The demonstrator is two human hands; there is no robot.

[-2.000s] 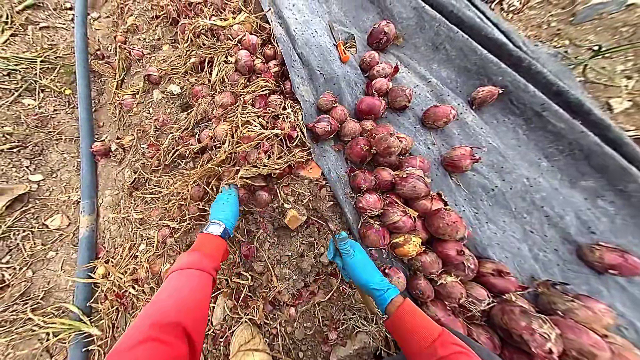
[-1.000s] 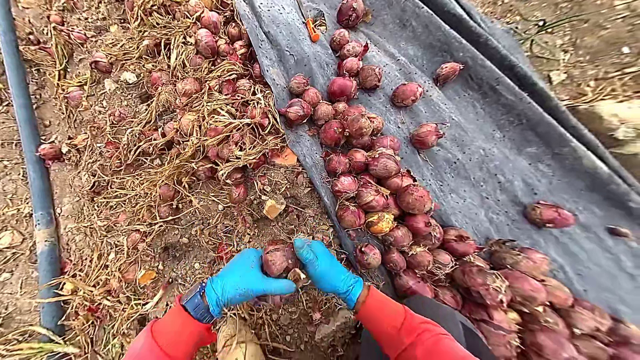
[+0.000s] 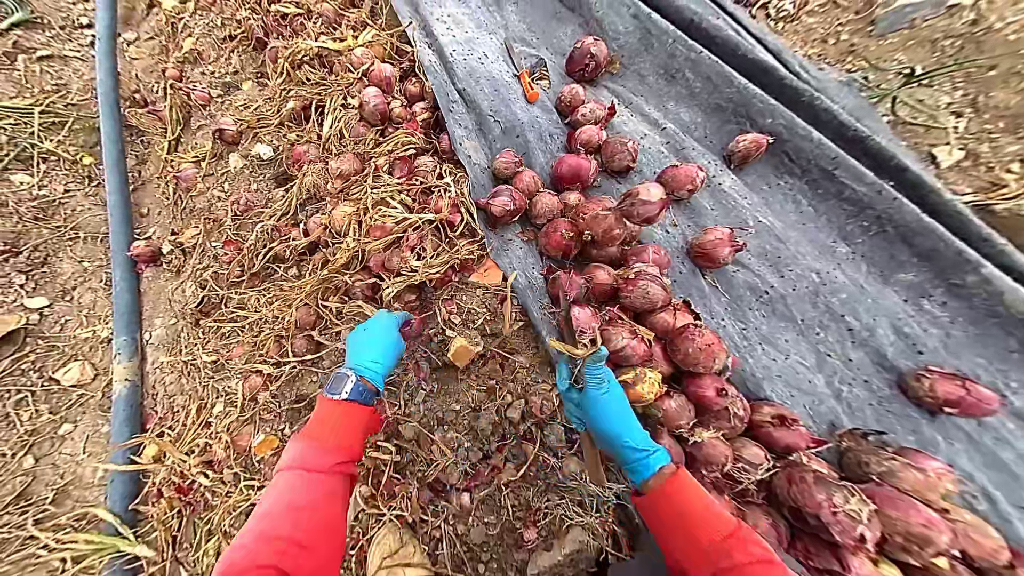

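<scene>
My left hand, in a blue glove, is over the soil at the edge of the dry onion tops. Its fingertips are at a small red onion; the grip is hidden. My right hand, also gloved, is at the near edge of the grey sheet, closed on what looks like a knife. A thin dark blade rises past its fingers, and a brown handle end shows below. A dry leaf lies across its fingertips, beside a red onion. Piled red onions lie right of this hand.
Red onions among withered tops cover the ground at the upper left. A grey hose runs along the left. An orange-handled tool lies on the sheet. A stone sits between my hands, and a shoe tip shows below.
One second ago both hands were together around an onion. Now they are apart: my left hand has moved up and left to the withered tops, my right hand up and right to the pile.
</scene>
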